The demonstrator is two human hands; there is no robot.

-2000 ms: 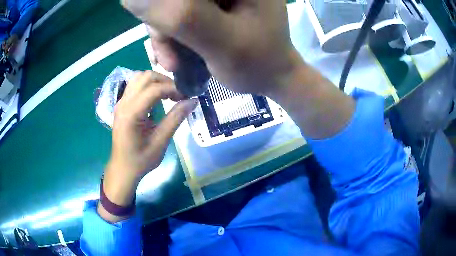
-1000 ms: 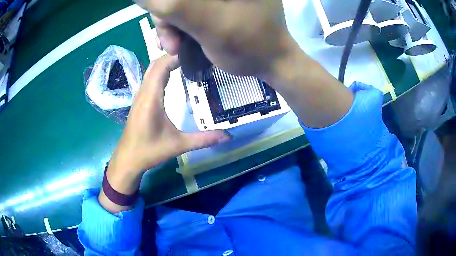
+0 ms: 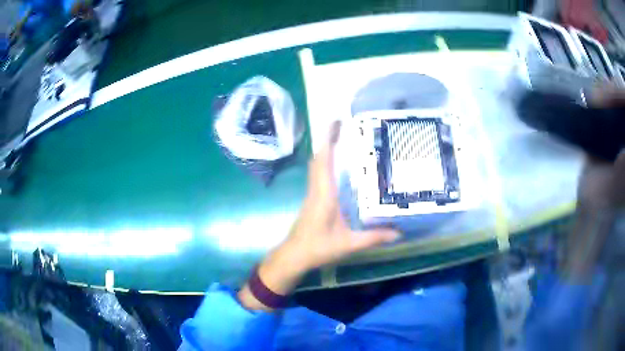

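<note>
The white device body (image 3: 363, 195) lies on the white sheet with its striped vent end in a black frame facing up. Its grey round base (image 3: 397, 92) shows at the far side. My left hand (image 3: 329, 219) is at the body's left and near side, thumb and fingers spread around the corner; firm contact is unclear. My right hand (image 3: 606, 164), blurred at the right edge, holds the black electric screwdriver (image 3: 565, 123) away from the body. The screw bag (image 3: 257, 127) stands rolled open at the left, with dark contents.
Other white units (image 3: 541, 51) stand at the back right. Yellow tape (image 3: 501, 223) borders the white sheet on the green bench (image 3: 157, 178). A cluttered station and part of a person in blue (image 3: 34, 17) are at the upper left.
The right hand has moved from above the body to the far right with the screwdriver, uncovering the vent end and round base. The view has shifted, so bag and body appear further right.
</note>
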